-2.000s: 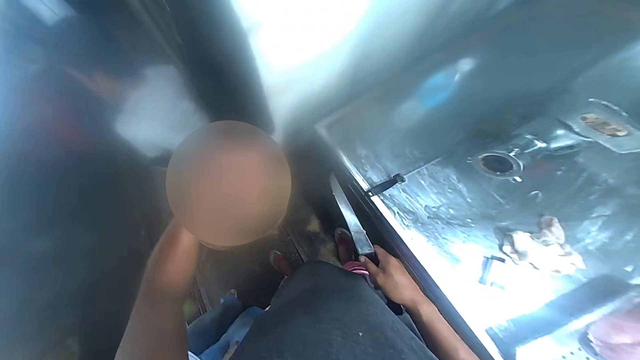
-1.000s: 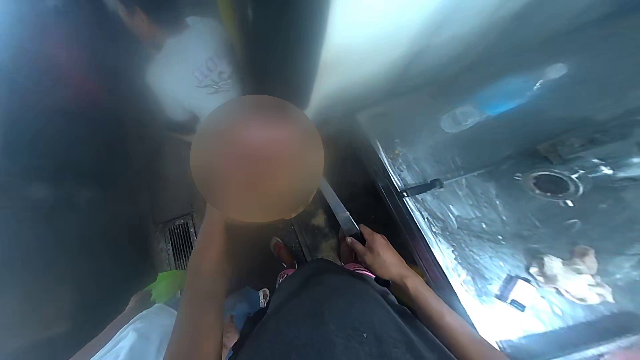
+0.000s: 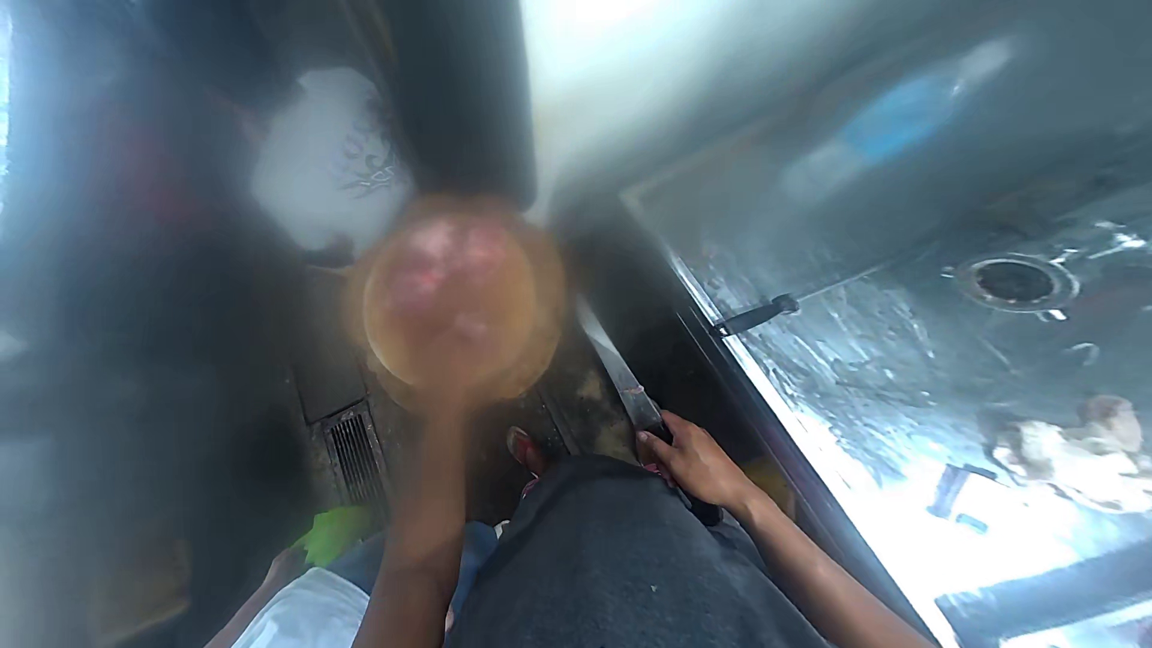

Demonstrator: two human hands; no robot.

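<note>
My right hand (image 3: 697, 459) holds the dark handle of a long-bladed knife (image 3: 612, 360), low beside my dark apron (image 3: 630, 558), with the blade pointing up and away to the left. My left arm is raised at centre left. My left hand (image 3: 450, 382) is blurred at a round tan shape (image 3: 454, 306) with a pinkish middle; its fingers cannot be made out, nor can I tell what the shape is. A second knife (image 3: 756, 317) lies on the metal table, its black handle over the near edge.
The wet metal table (image 3: 864, 342) on the right bears a round metal fitting (image 3: 1012, 281), pale crumpled pieces (image 3: 1071, 454) and a blurred blue item (image 3: 900, 117). A person in a white shirt (image 3: 333, 171) is at upper left. Another person's hand (image 3: 286, 565) with a green item (image 3: 331, 533) is at lower left. A floor drain (image 3: 355, 454) lies left.
The other person's hand with the green item, at lower left, was not in view two seconds ago. My right hand keeps its hold on the knife. The view has shifted somewhat.
</note>
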